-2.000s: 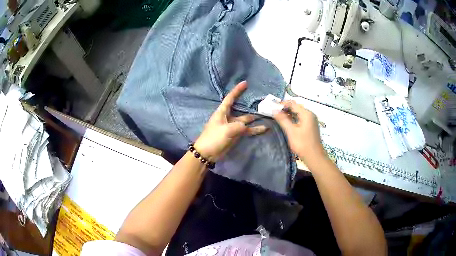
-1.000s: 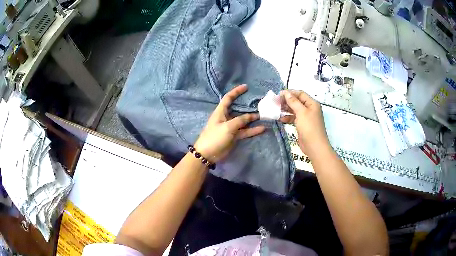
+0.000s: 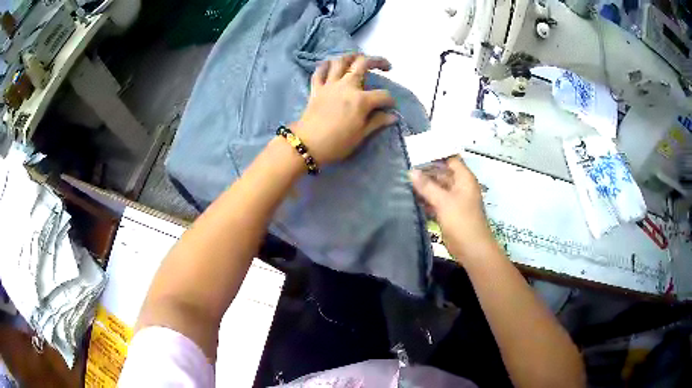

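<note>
The grey-blue denim garment (image 3: pixel 341 220) lies over the left of the table and hangs at its front edge, with a dark seam edge on its right. My left hand (image 3: pixel 349 106) rests on the cloth higher up, fingers bent and somewhat apart, gripping a fold of it. My right hand (image 3: pixel 448 193) is at the dark seam edge, thumb and fingers pinching the denim there. A bit of white shows between the hands, but I cannot tell whether it is the label or the table.
The sewing machine's needle area (image 3: pixel 493 98) is up right. Two white packets with blue writing (image 3: pixel 607 186) lie right, beside red-handled snips (image 3: pixel 654 231). White fabric pieces (image 3: pixel 45 258) are piled at left. A white board (image 3: pixel 163 242) lies beside them. Another machine (image 3: pixel 57 45) stands top left.
My left hand has moved up and turned over onto the cloth. The denim's seam edge has shifted left and straightened. The white label held earlier at my right fingertips no longer shows clearly.
</note>
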